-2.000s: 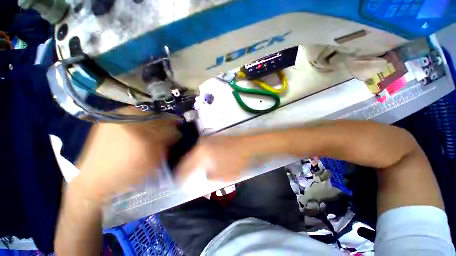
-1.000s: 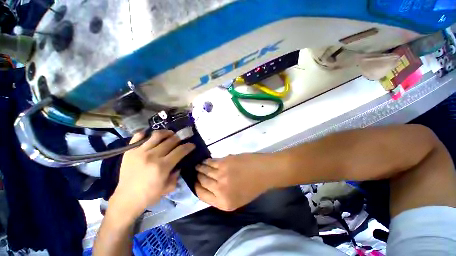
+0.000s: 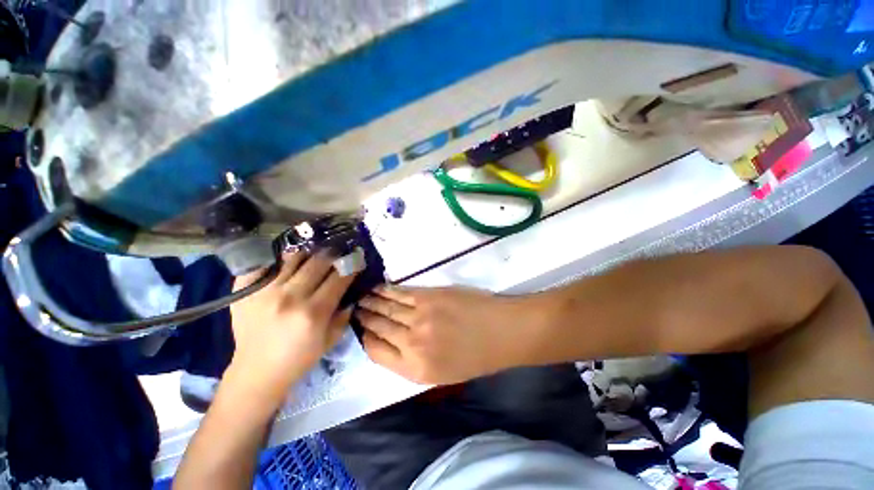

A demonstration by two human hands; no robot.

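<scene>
The white and blue sewing machine [image 3: 412, 124] with "JACK" lettering spans the upper view. My left hand [image 3: 292, 311] lies palm down beside the presser foot area [image 3: 331, 244], its fingertips on dark cloth and partly behind the bent metal loop [image 3: 115, 330]. My right hand [image 3: 422, 330] lies just right of it, fingers bent, pressing the near edge of the small navy piece [image 3: 367, 278]. The piece lies flat under the foot and between the hands. The needle tip is hidden. Navy garment panels [image 3: 67, 383] with pale grey parts [image 3: 149, 287] lie at the left.
Green-handled snips [image 3: 498, 230] and yellow loop handles [image 3: 537, 180] lie under the machine arm. A brown-red and pink packet [image 3: 781, 158] is at the bed's right end. A ruler scale [image 3: 709, 230] runs along the table edge. A blue basket [image 3: 307, 464] and mixed cloth scraps [image 3: 661, 412] are below.
The hands were blurred and apart from the foot; they came to rest on the small navy piece beside it. Since then the right hand has shifted slightly up and left, and the piece shows less.
</scene>
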